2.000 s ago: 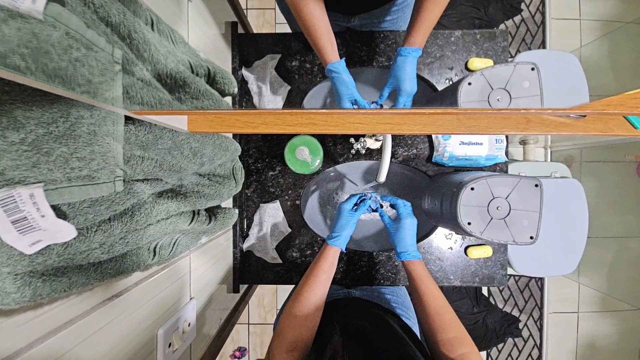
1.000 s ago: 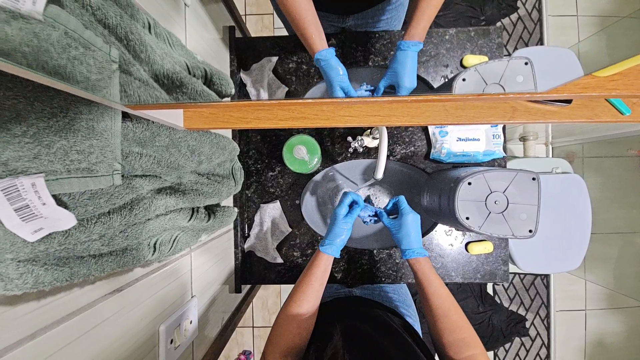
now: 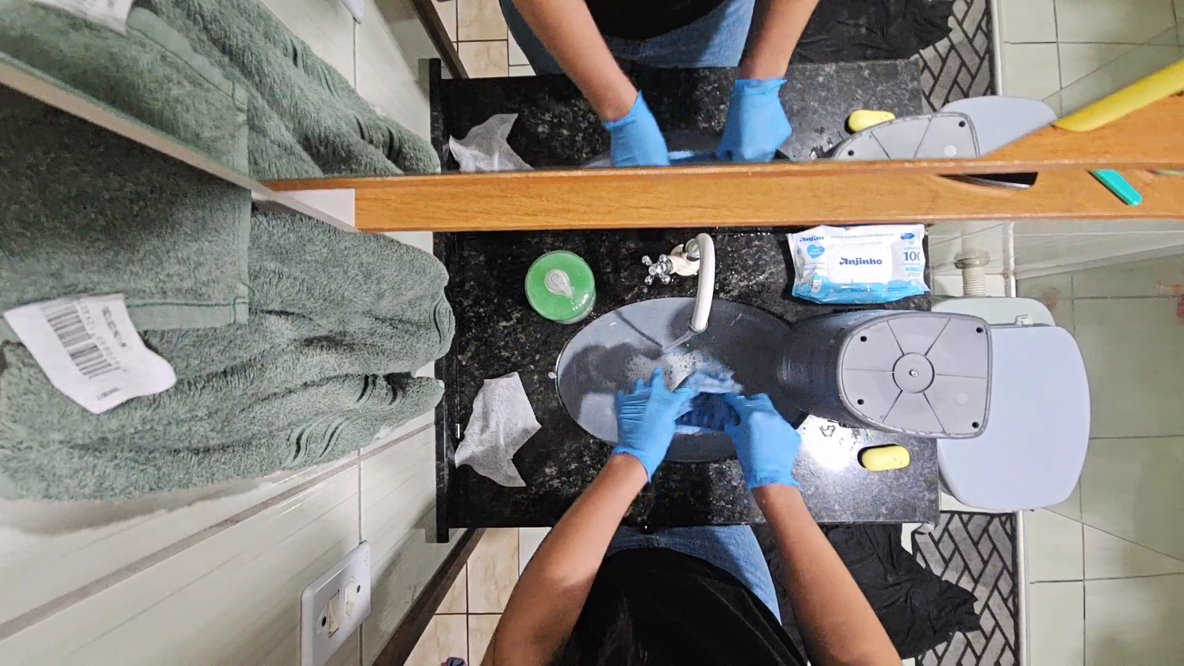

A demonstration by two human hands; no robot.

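My left hand [image 3: 650, 416] and my right hand [image 3: 764, 440], both in blue rubber gloves, are over the front of a grey oval sink basin [image 3: 592, 347]. Between them they grip a wet blue cloth [image 3: 709, 407], one side each; its exact kind is hard to tell. White suds [image 3: 668, 366] lie in the basin just behind the cloth. A white curved tap spout [image 3: 705, 287] reaches over the basin from the back. My fingertips are partly hidden by the gloves and the cloth.
Around the basin on the black granite counter [image 3: 499, 277] are a green soap dispenser [image 3: 560, 286], a crumpled white wipe [image 3: 498, 430], a wipes packet [image 3: 858, 265], a yellow soap bar [image 3: 884, 457] and an upturned grey bin [image 3: 914, 374]. A wood-framed mirror edge [image 3: 573, 203] crosses above; green towels [image 3: 324, 342] hang left.
The blue cloth between my hands now shows spread wider, where a second ago only a small bunched part showed. My hands are farther apart than two seconds ago.
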